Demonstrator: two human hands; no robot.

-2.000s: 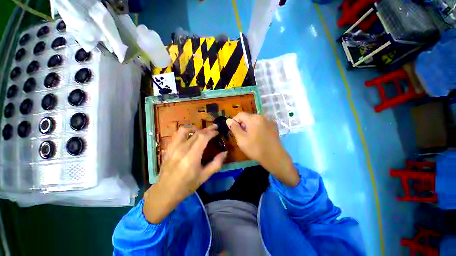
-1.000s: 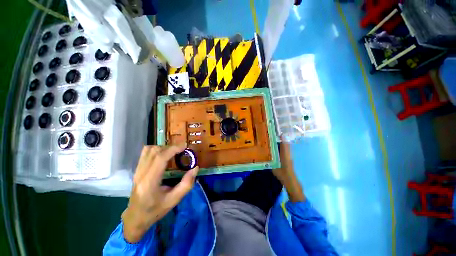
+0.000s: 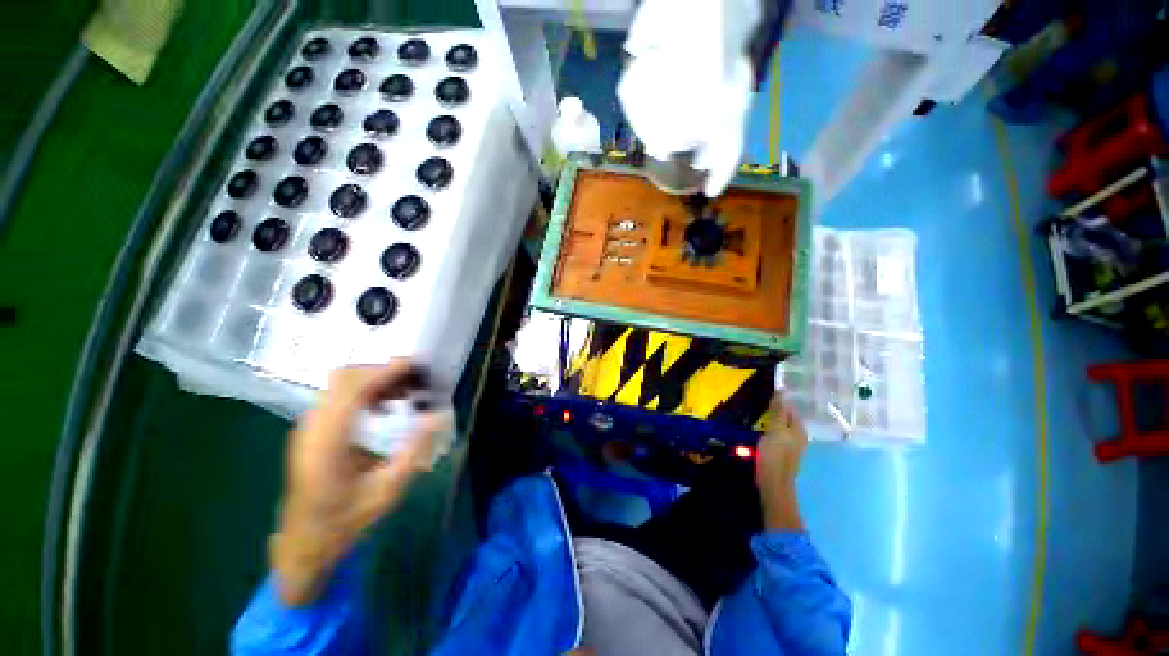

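My left hand [image 3: 353,461] is blurred over the near end of the left tray [image 3: 276,340]. A dark, blurred round black part [image 3: 413,382] shows between its fingertips. Rows of round black parts sit in this tray. My right hand [image 3: 779,464] is at the right end of the dark blue front edge, beside a red-lit button [image 3: 745,451]; its grip is unclear. The fixture plate [image 3: 603,205] in its green frame is under the white-wrapped machine head [image 3: 686,90]. A black nest [image 3: 703,240] is on its raised block, partly below the head.
The striped machine cover [image 3: 647,372] shows in front of the fixture. A clear compartment tray [image 3: 872,333] is on the right. A white bottle [image 3: 576,126] stands behind the left tray. Gantry posts flank the fixture. Red stools and a rack stand on the blue floor at far right.
The view has turned left. The fixture has moved away from me, under the head. My left hand has moved from the fixture's front left to the left tray. My right hand is now beside the lit button.
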